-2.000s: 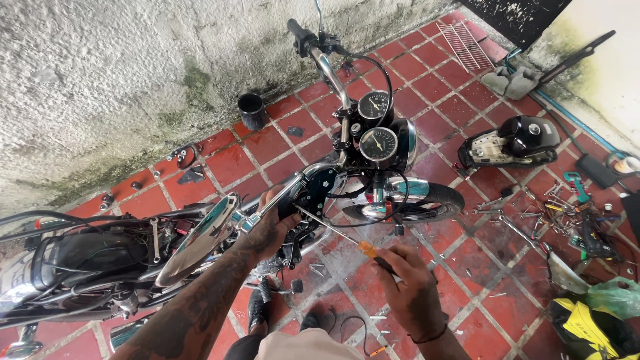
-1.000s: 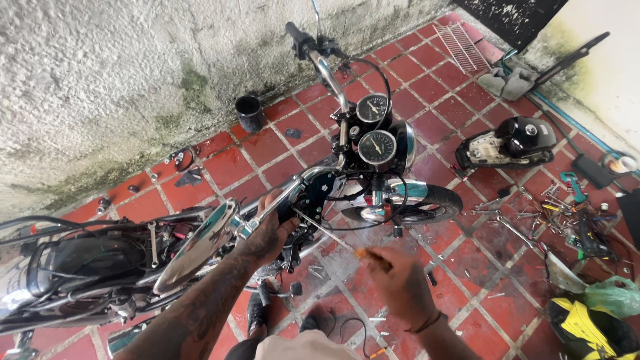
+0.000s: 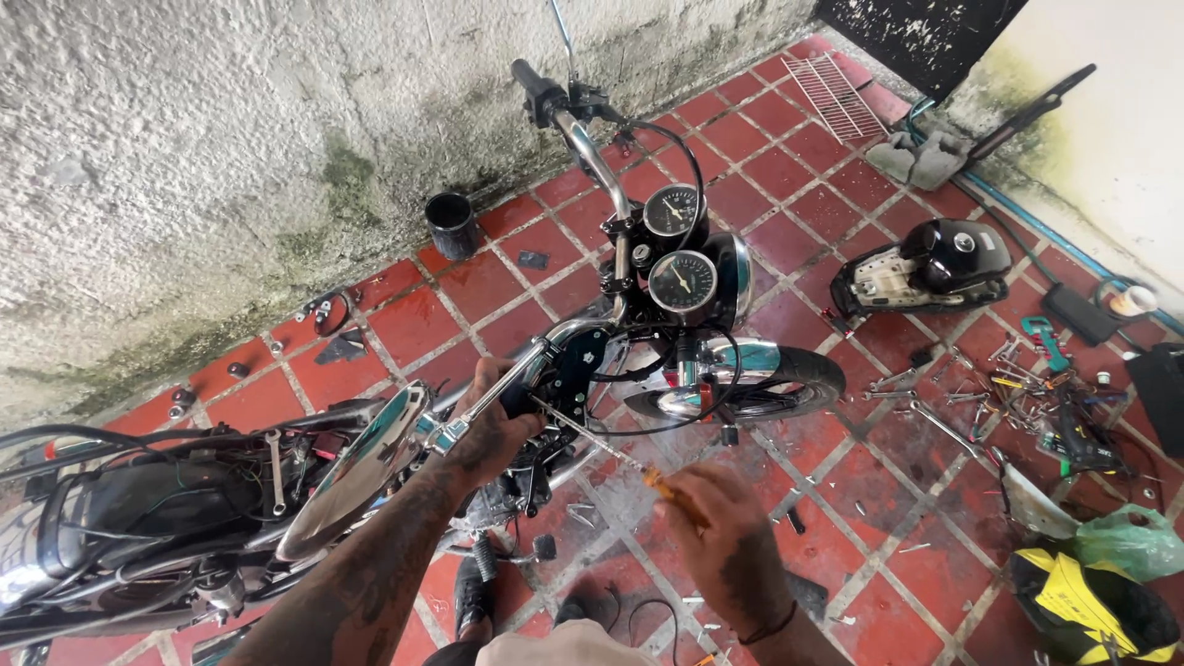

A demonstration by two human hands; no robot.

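My right hand (image 3: 721, 536) is closed around the orange handle of a long screwdriver (image 3: 597, 439). Its shaft runs up and left to the dark bracket area below the handlebar (image 3: 592, 157) of a motorcycle. My left hand (image 3: 490, 421) grips a dark part beside the screwdriver's tip, under a chrome tube; the exact part is hidden by the fingers. Two round gauges (image 3: 683, 280) and the headlight sit ahead of the hands. The front wheel (image 3: 805, 384) lies beyond them. A combination wrench (image 3: 277, 472) rests on the frame behind, near a chrome-backed mirror (image 3: 356, 472).
A black container (image 3: 452, 226) stands by the rough wall. On the red tiles at right are a black fuel tank (image 3: 957, 254), scattered hand tools (image 3: 1017, 388), a cordless drill (image 3: 1082, 430), a green plastic bag (image 3: 1133, 541) and a black and yellow bag (image 3: 1078, 601). My feet are below.
My right hand has turned around the screwdriver's handle, and its fingers now cover more of it. My left hand has stayed at the same part of the motorcycle.
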